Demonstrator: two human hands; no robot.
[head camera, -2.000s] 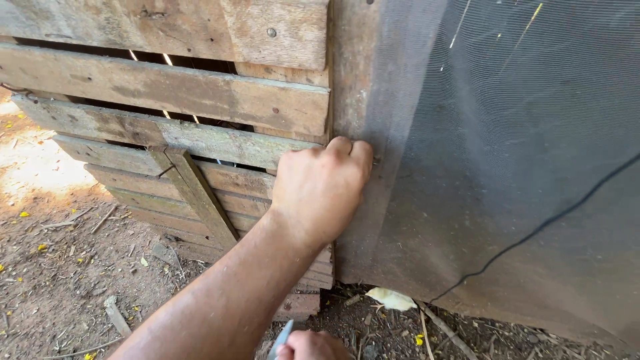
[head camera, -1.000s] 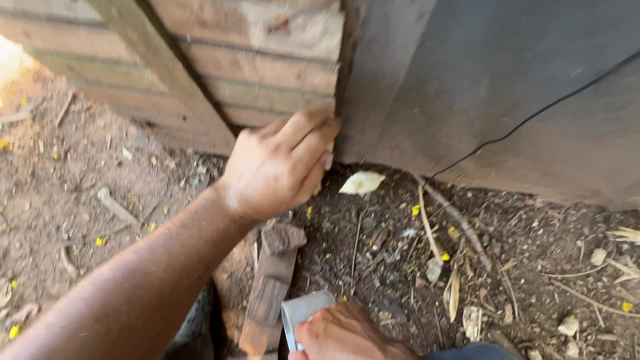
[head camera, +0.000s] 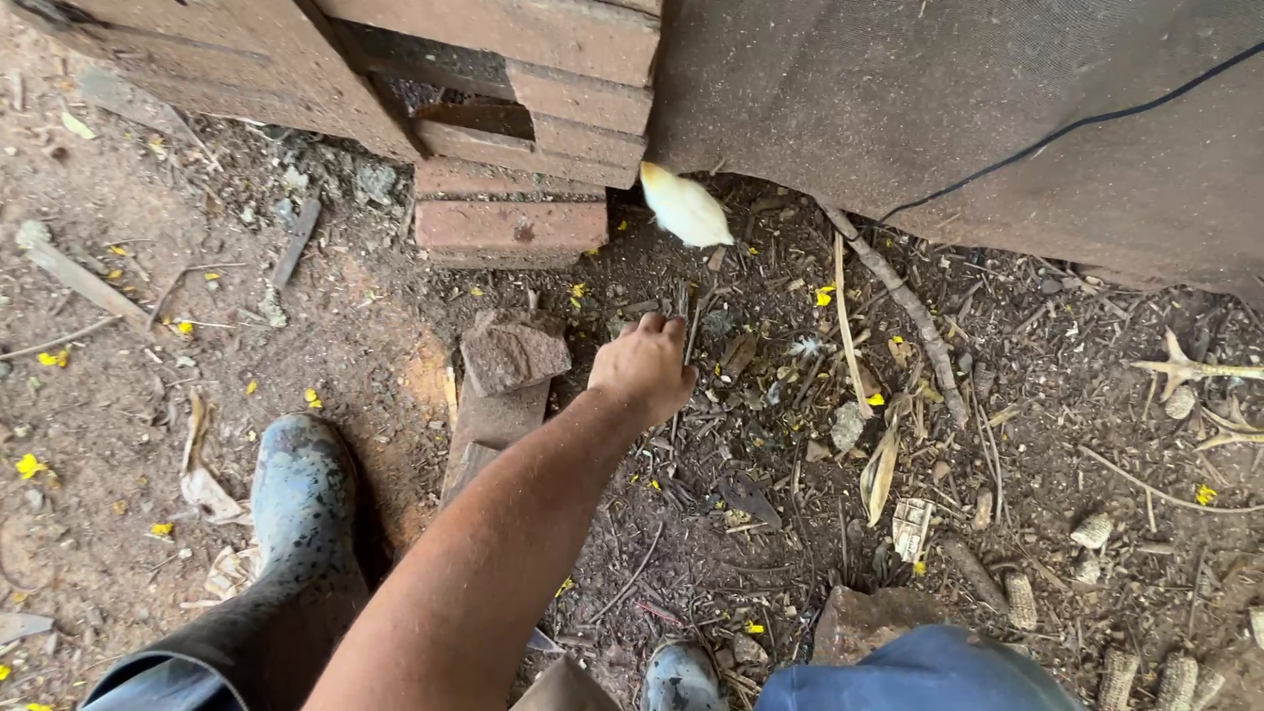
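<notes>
My left hand (head camera: 647, 370) reaches palm down over the littered soil, fingers bent, thumb apart, with nothing seen in it. Its underside is hidden. Just beyond the fingertips, a pale yellow chick (head camera: 686, 207) stands between the corner of the slatted wooden panel (head camera: 583, 39) and the dark mesh sheet (head camera: 839, 109). Red bricks (head camera: 509, 229) lie under the panel's lower edge. A rough brick piece (head camera: 513, 351) rests on a wooden board (head camera: 499, 420) left of my hand. My right hand is out of view.
Rubber boots (head camera: 301, 494) stand at lower left and bottom centre. A stick (head camera: 904, 296) lies right of the chick, and a black cord (head camera: 1066, 128) crosses the mesh. Several corncobs (head camera: 1022, 600) and a brick-like block (head camera: 869, 622) lie at lower right.
My left hand has left the edge of the slatted panel and is now low over the soil. My right hand, earlier holding a grey object, is out of view. The view has tilted down.
</notes>
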